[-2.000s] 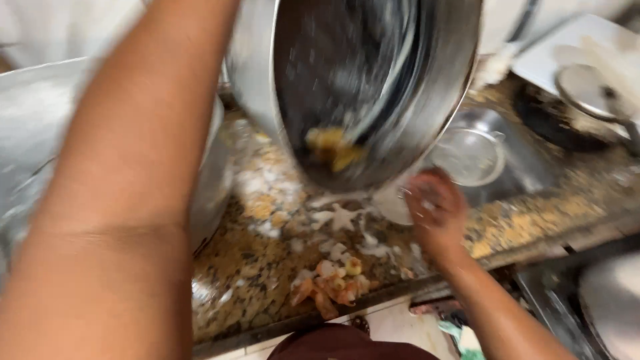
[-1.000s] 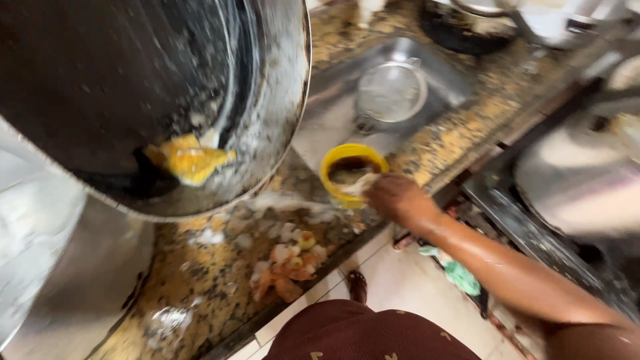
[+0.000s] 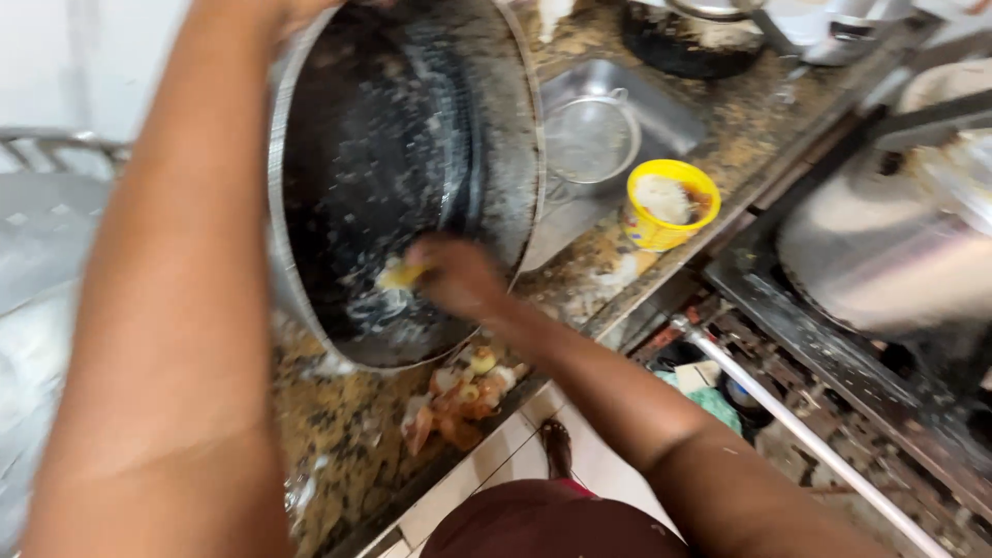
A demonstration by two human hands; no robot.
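Note:
A large metal pot (image 3: 496, 116) with a dark, soapy inside is tilted on its side over the counter. At the top edge my left hand (image 3: 306, 12) is at the pot's rim, mostly out of view, with its fingers hidden. Inside the pot my right hand (image 3: 457, 275), blurred by motion, holds a yellow sponge (image 3: 399, 275) against the sudsy wall. To the right, on the counter edge, stands a yellow plastic tub (image 3: 647, 232) with whitish and brown contents. Onion scraps and skins (image 3: 457, 399) lie on the granite below the pot.
A round wire strainer (image 3: 593, 139) sits in the steel sink (image 3: 659, 116). Behind it is a blackened pan (image 3: 690, 43). A stove (image 3: 821, 333) with a large metal pot (image 3: 876, 248) stands at right. A big metal vessel (image 3: 46, 240) is at the far left.
My right hand has moved from the yellow tub into the pot and taken hold of the sponge, which lay loose inside the pot before.

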